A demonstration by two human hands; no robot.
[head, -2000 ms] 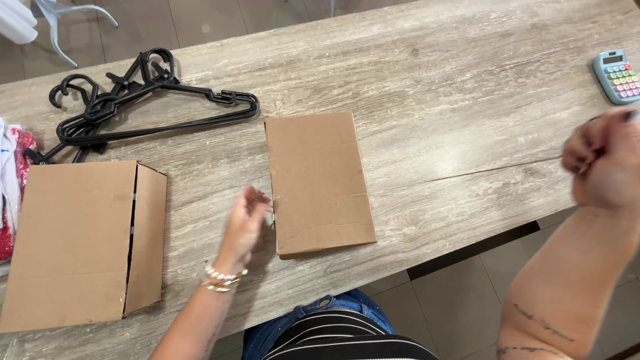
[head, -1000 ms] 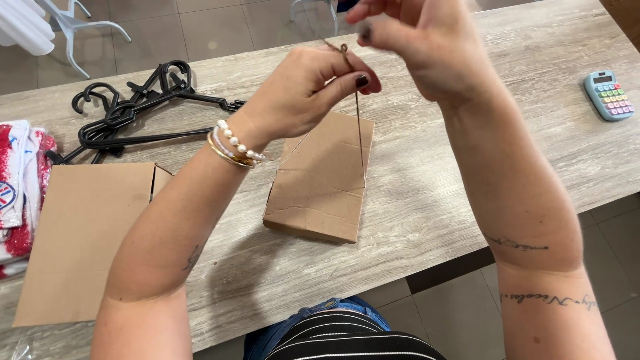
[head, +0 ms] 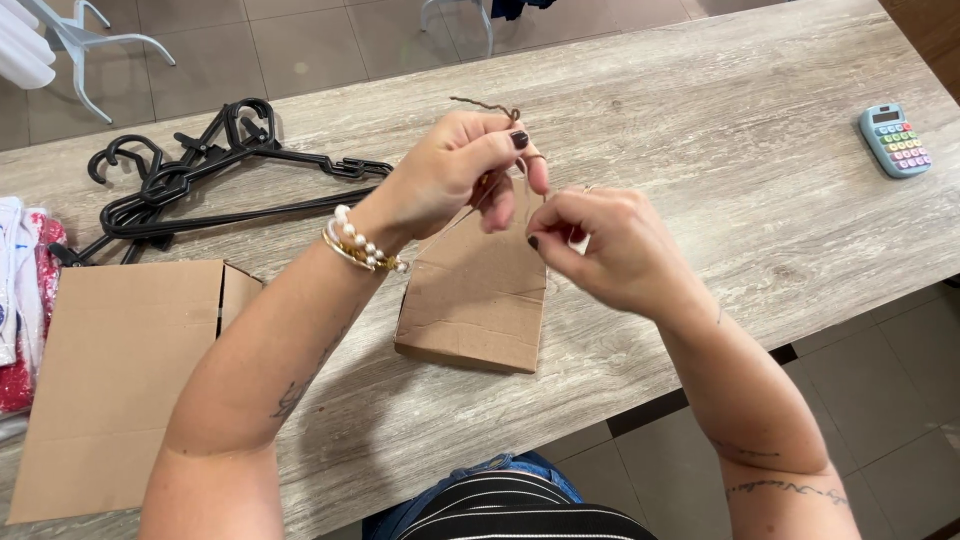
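A thin brown string [head: 484,103] runs between my hands, with a small loop above my left fingers. My left hand [head: 469,169] pinches it between thumb and fingers, above the far end of a small flat cardboard box [head: 476,300]. Lower and to the right, my right hand [head: 600,244] has thumb and forefinger closed on a strand beside the box's right edge. Another strand slants from my left hand down to the box's left side. Part of the box's far end is hidden behind my left hand.
Black plastic clothes hangers [head: 195,187] lie tangled at the left. Nearer me is a larger cardboard box [head: 127,375], beside plastic-wrapped red and white fabric [head: 30,300]. A pale blue calculator [head: 895,141] rests at the far right of the wood-look table [head: 735,150].
Two seconds ago my hands were far apart, the left beside the small box. Now both are close together above it with the string. Since one second ago, my right hand has come down.
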